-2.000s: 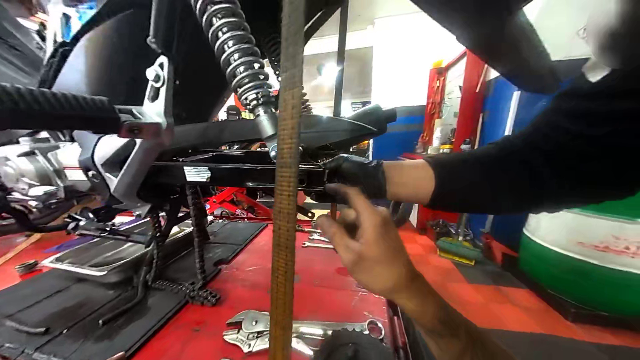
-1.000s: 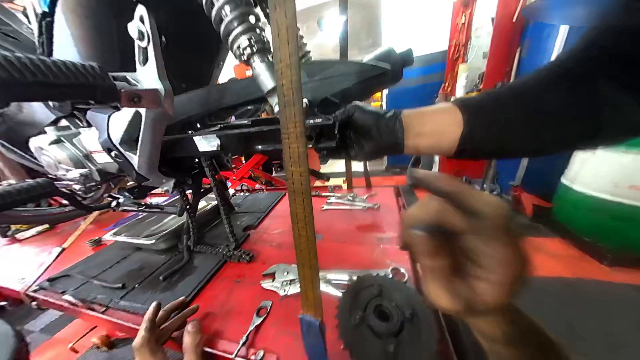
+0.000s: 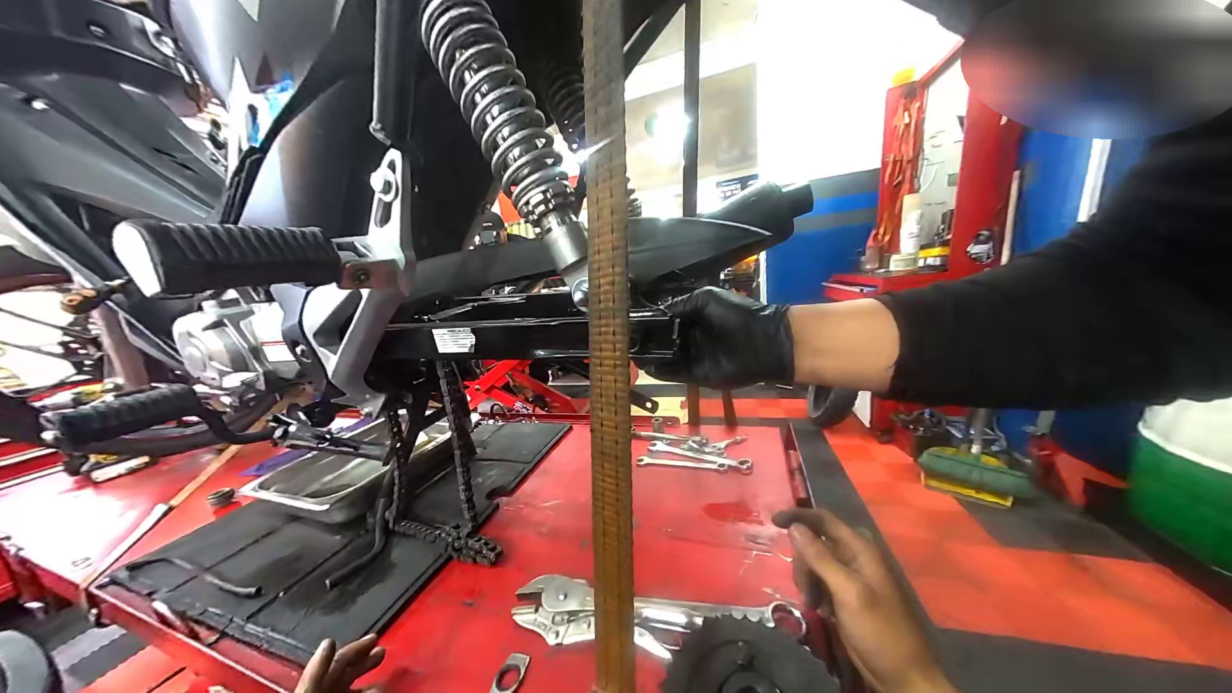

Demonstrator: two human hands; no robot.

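Note:
My right hand (image 3: 852, 587) is at the lower right, over the edge of the red bench, fingers apart and holding nothing. Only the fingers of my left hand (image 3: 339, 666) show at the bottom edge, spread and with nothing seen in them. Between my hands lie locking pliers (image 3: 558, 611), a wrench (image 3: 693, 613) and a dark toothed sprocket (image 3: 746, 659). Above, a co-worker's black-gloved hand (image 3: 727, 337) grips the rear end of a motorcycle's black swingarm (image 3: 510, 339). A drive chain (image 3: 457, 443) hangs below the swingarm and trails onto a black mat.
A strap (image 3: 608, 385) hangs upright in front of the motorcycle. On the red lift table (image 3: 539, 520) are several wrenches (image 3: 695, 464), a metal tray (image 3: 318, 486) and a black mat (image 3: 289, 568). A shock absorber (image 3: 500, 115) and footpeg (image 3: 231, 258) stand out above. A broom head (image 3: 974, 472) is at right.
My right hand has lowered from beside the co-worker's glove to the table edge. My left hand, not visible two seconds ago, has come in at the bottom. The co-worker's glove stays at the swingarm's end.

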